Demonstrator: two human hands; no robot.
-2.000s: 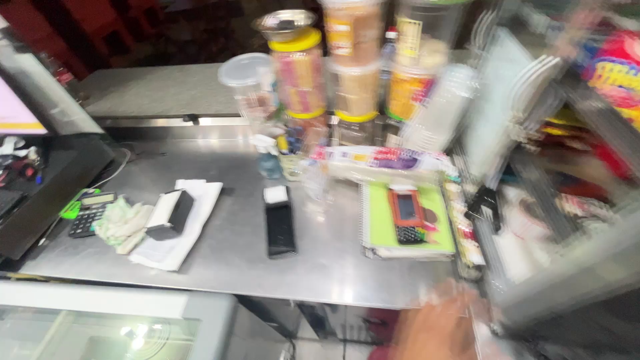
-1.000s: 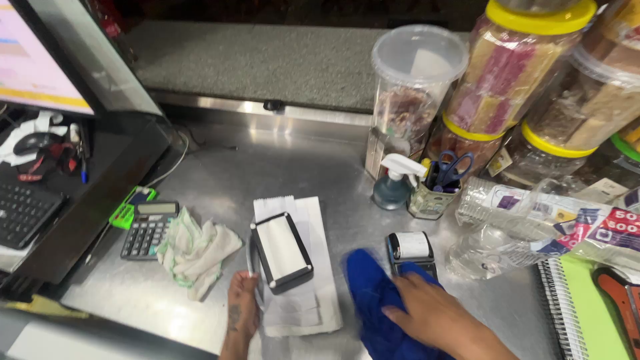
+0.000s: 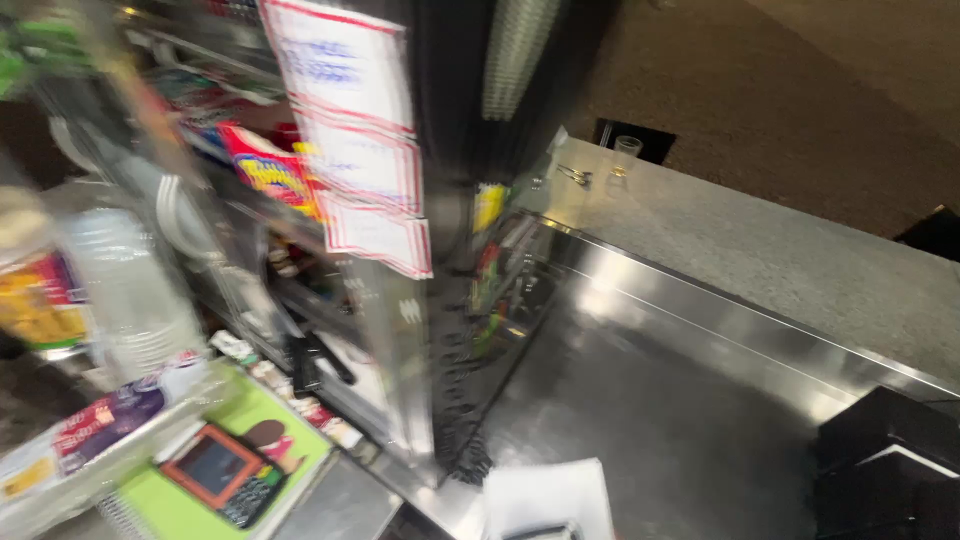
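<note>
Neither of my hands shows in the head view now. At the lower left a card payment terminal with an orange frame (image 3: 214, 466) lies on a green spiral notebook (image 3: 161, 499). A plastic pack with printed film (image 3: 112, 420) rests against the notebook's upper left part. At the bottom middle is a white paper or flat white object (image 3: 549, 491), cut off by the frame's edge, with a dark-edged thing on its lower part. The view is blurred, so fine details are hidden.
A glass-sided display case with snack packs (image 3: 274, 176) and hanging paper signs (image 3: 360, 135) stands left of centre. Beyond it runs a steel counter (image 3: 645, 420) with a black box-like device (image 3: 889, 465) at right. A drinking glass (image 3: 625, 154) stands on the stone ledge (image 3: 750, 232).
The view has swung far to the right. Both hands and the blue cloth, seen one second ago with my right hand on the cloth, are out of view.
</note>
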